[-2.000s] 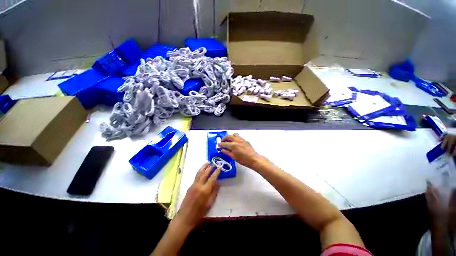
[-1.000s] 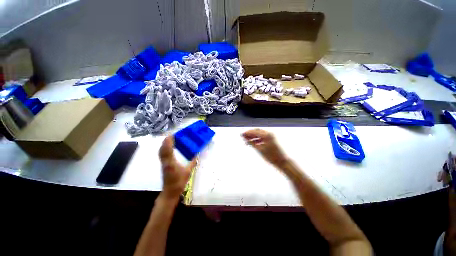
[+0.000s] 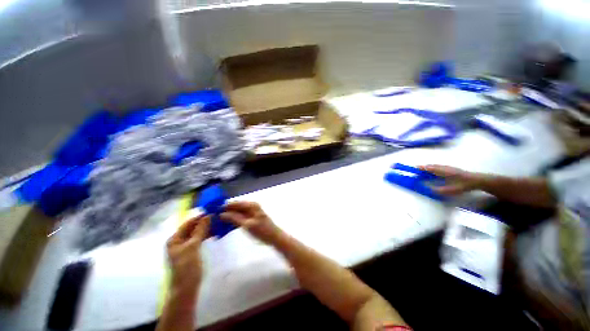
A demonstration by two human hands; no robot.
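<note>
The view is blurred. A blue tray [image 3: 212, 199] is held up between my two hands, over the white table in front of the cable heap. My left hand [image 3: 187, 245] grips its lower left side. My right hand [image 3: 251, 220] has its fingertips on its right side. Whether anything lies in the tray cannot be told. The heap of white coiled cables [image 3: 155, 158] lies behind, at the left. White adapters [image 3: 284, 132] lie in the open brown carton [image 3: 333, 129].
At the right a person's hand [image 3: 456, 181] holds another blue tray [image 3: 411, 181], and a white printed box [image 3: 475, 245] is by that person. A black phone [image 3: 68, 294] and a closed carton [image 3: 22, 252] are at the left. Blue-edged sleeves [image 3: 414, 139] lie behind. A yellow strip [image 3: 165, 281] runs beside my left hand.
The view has turned right. My right hand has come to the tray in my left hand. The filled tray that lay on the table at the right is now in the other person's hand.
</note>
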